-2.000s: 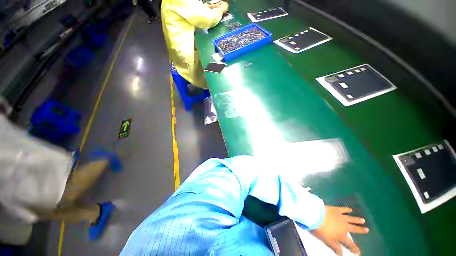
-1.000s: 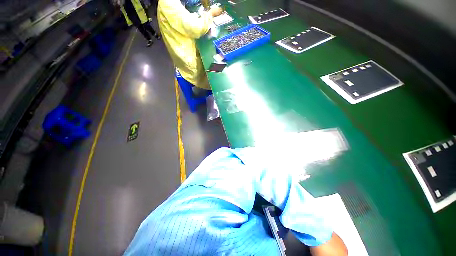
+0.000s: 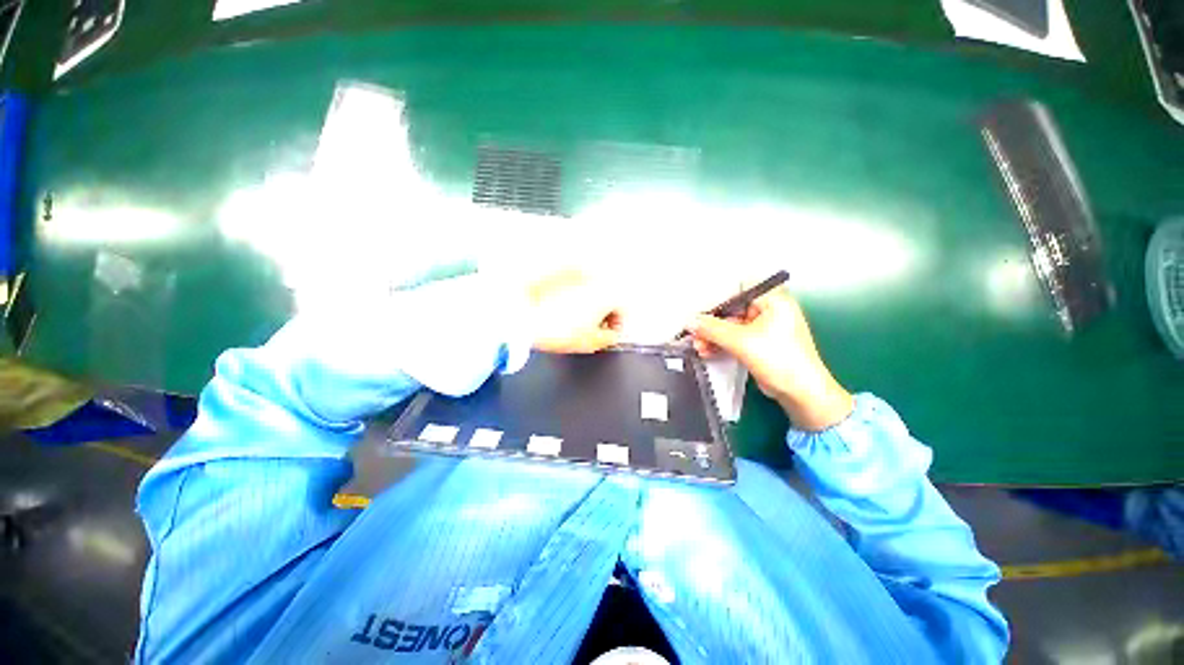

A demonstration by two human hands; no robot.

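A dark grey tablet back cover point(image 3: 558, 403) rests at the bench edge against my lap, with white tabs point(image 3: 545, 446) along its near edge. My right hand point(image 3: 769, 348) holds a thin black stick point(image 3: 753, 294) like a pen, its tip at the cover's far right edge. My left hand point(image 3: 574, 318) lies at the cover's far edge, partly washed out by glare; whether it grips the cover or a small piece I cannot tell. A liner sheet with rows of short dark bars point(image 3: 517, 178) lies on the bench beyond.
Strong glare covers the middle of the green bench point(image 3: 857, 169). A dark glossy bundle in clear plastic point(image 3: 1049, 214) lies at right, with a pale green round basket point(image 3: 1169, 283) at the far right. Panels on white sheets point(image 3: 1019, 24) show along the top. Clear film point(image 3: 130, 305) lies at left.
The view has swung from along the line down to the bench in front of me. The cover now lies before me, both hands are at its far edge, and the black stick is in my right hand.
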